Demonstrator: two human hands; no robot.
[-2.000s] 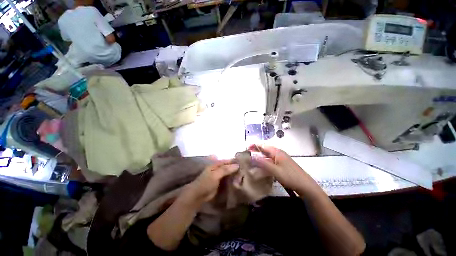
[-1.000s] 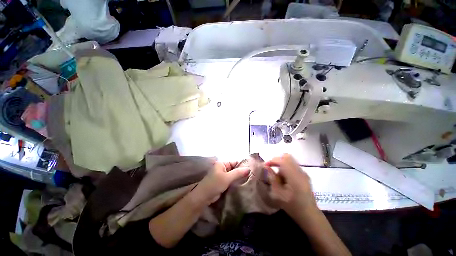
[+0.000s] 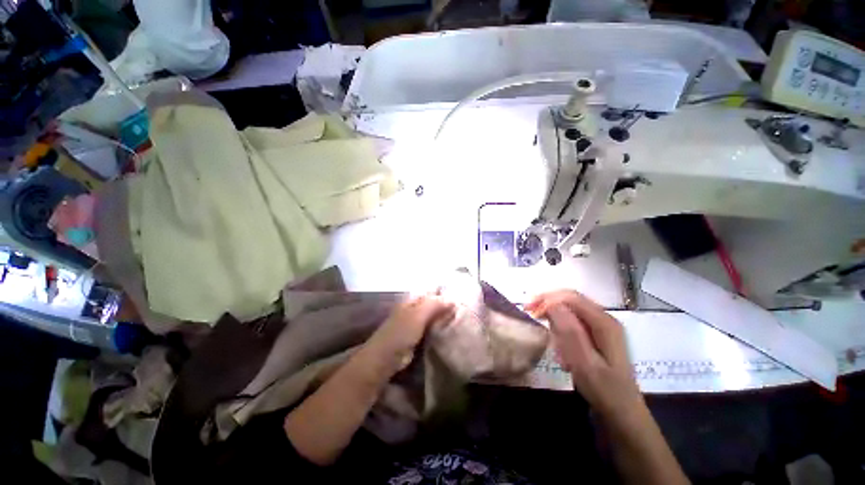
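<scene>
A taupe garment body [image 3: 332, 336] lies over the lap and left arm, its edge raised at the front of the white machine table. My left hand [image 3: 417, 327] is shut on the cloth. My right hand [image 3: 574, 327] is at the cloth's right side, fingers bent near its corner; whether it grips the edge or a small tool is unclear. The needle plate [image 3: 498, 246] lies bare beyond the hands, beside the presser foot [image 3: 536, 244] of the white sewing machine [image 3: 721, 161]. The cloth is in front of the needle, not under it.
A pale green cloth heap [image 3: 228, 218] lies left. Tweezers [image 3: 626, 275], a long white strip [image 3: 740, 322] and a black phone-like rectangle [image 3: 681, 237] lie right. A control panel [image 3: 820, 74] stands on the machine. A printed ruler [image 3: 664, 369] runs along the front edge.
My right hand has moved right, away from my left hand. The cloth between them is more spread and lifted. The view has shifted, with the machine now further right than at first.
</scene>
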